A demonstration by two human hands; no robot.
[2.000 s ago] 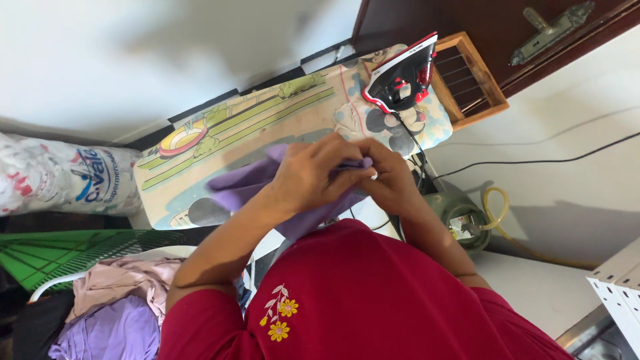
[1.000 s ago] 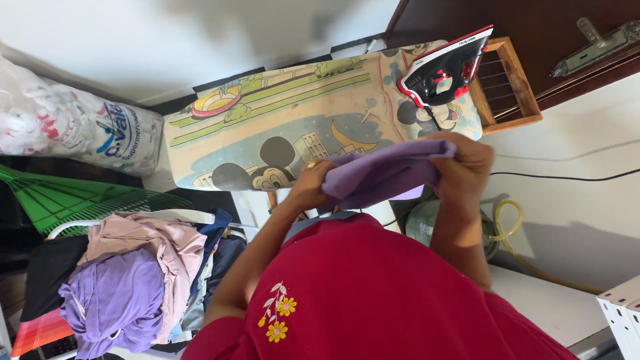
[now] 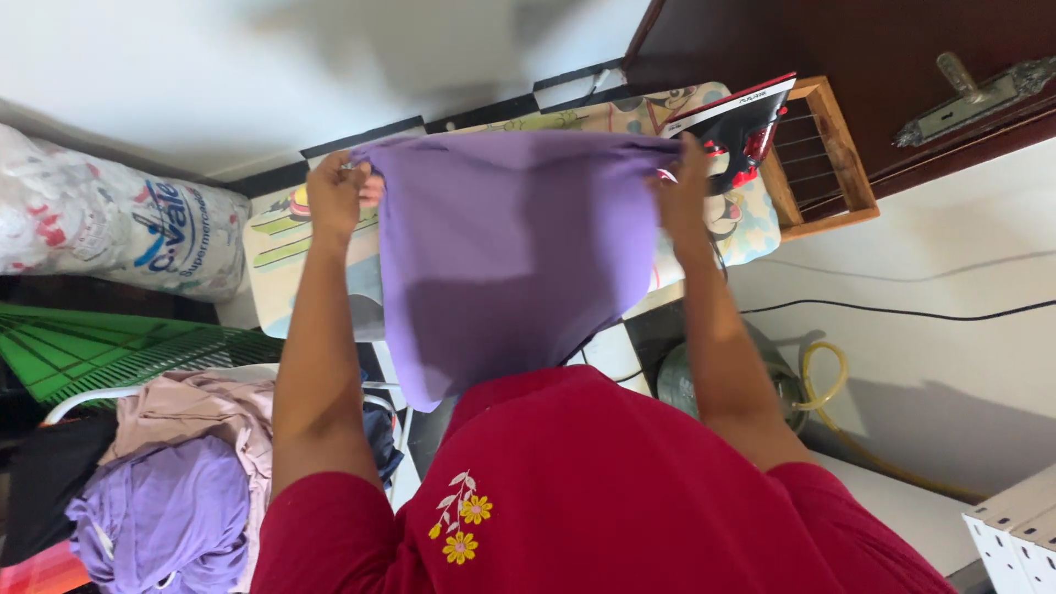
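Observation:
A purple cloth garment (image 3: 520, 247) hangs spread between my two hands, over an ironing board (image 3: 280, 247) with a cartoon-print cover. My left hand (image 3: 340, 194) grips its upper left corner. At the upper right corner my right hand (image 3: 683, 194) holds the cloth; those fingertips are partly blurred. Just beyond my right hand a black and red clothes iron (image 3: 742, 136) rests at the board's right end. The cloth hides most of the board's middle, and its lower edge hangs close to my red shirt.
A wooden frame with metal bars (image 3: 825, 157) adjoins the board's right end, near a dark door (image 3: 784, 41). Crumpled clothes (image 3: 165, 503) lie at lower left, beside a green rake-like object (image 3: 107, 346) and a stuffed plastic bag (image 3: 124, 214). A gas cylinder (image 3: 685, 379) with yellow hose stands right; a black cord crosses there.
The purple cloth was bunched, then folded between my hands; now it hangs spread out wide. My hands have moved far apart, the left one toward the board's left end.

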